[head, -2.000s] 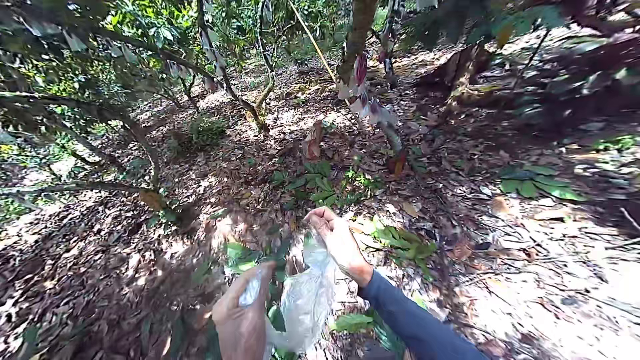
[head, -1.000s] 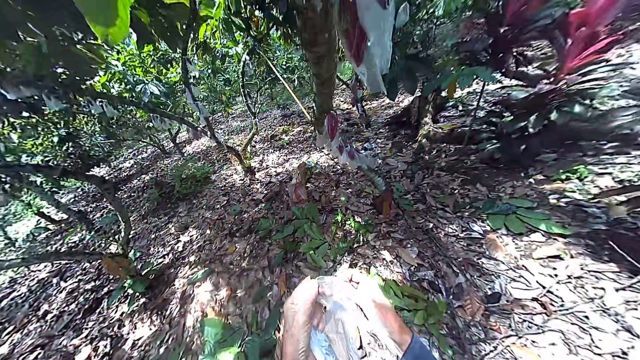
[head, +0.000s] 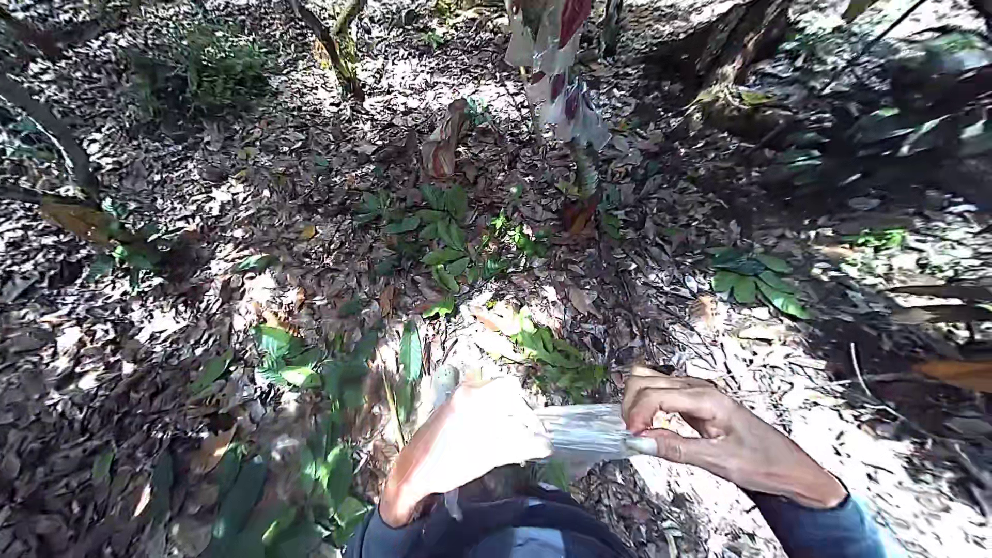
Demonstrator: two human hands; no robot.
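A clear plastic bag (head: pixel 585 430) is stretched between my two hands at the lower middle of the view. My left hand (head: pixel 484 426), washed out by bright sun, grips one end of it. At the other end, the thumb and fingers of my right hand (head: pixel 690 422) pinch the plastic. Beyond my hands, several reddish pods in clear plastic bags (head: pixel 573 108) hang by a thin trunk. Whether anything is inside the bag in my hands cannot be told.
Dry leaf litter (head: pixel 310 256) covers the sloping ground. Green seedlings (head: pixel 446 240) stand ahead, with more green leaves (head: pixel 759 283) to the right. A short brown stump (head: pixel 446 143) rises beyond them. A tree trunk (head: pixel 744 46) is at upper right, a low branch (head: pixel 54 132) at left.
My hands were close together one second ago; now they are apart with the plastic pulled taut sideways between them. The view has tilted downward.
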